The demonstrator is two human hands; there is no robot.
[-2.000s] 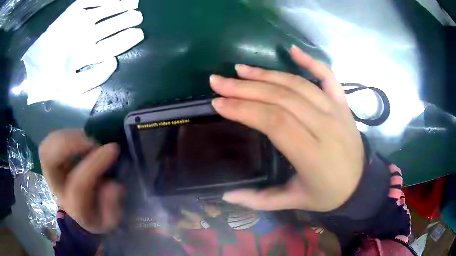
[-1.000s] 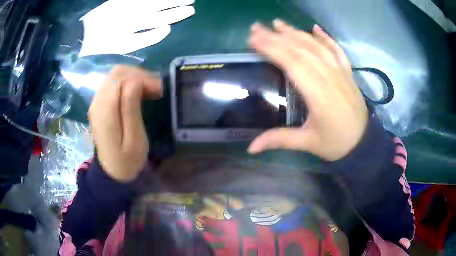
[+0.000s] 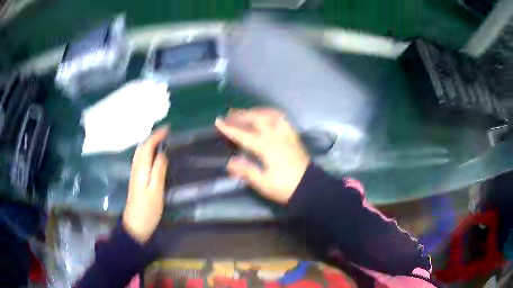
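The video speaker lies in front of me on the green bench, blurred, a dark face with a pale lower edge. My left hand is upright along its left end, fingertips near its upper left corner. My right hand is at its right end, with fingers bent over that end. Both hands are bare and seem to hold the speaker between them. The motion blur hides the lettering, the buttons and the exact finger contact.
A white glove lies left of the speaker. Wrapped screen units stand behind it. A hazy plastic sheet lies at centre right, with a black strap at its near end. Dark stacked housings are at far right. Crumpled clear wrap is lower left.
The view has shifted, showing more of the bench's back. Both hands have closed in on the speaker's ends; before, the left hand was beside it and the right hand spread over its right end.
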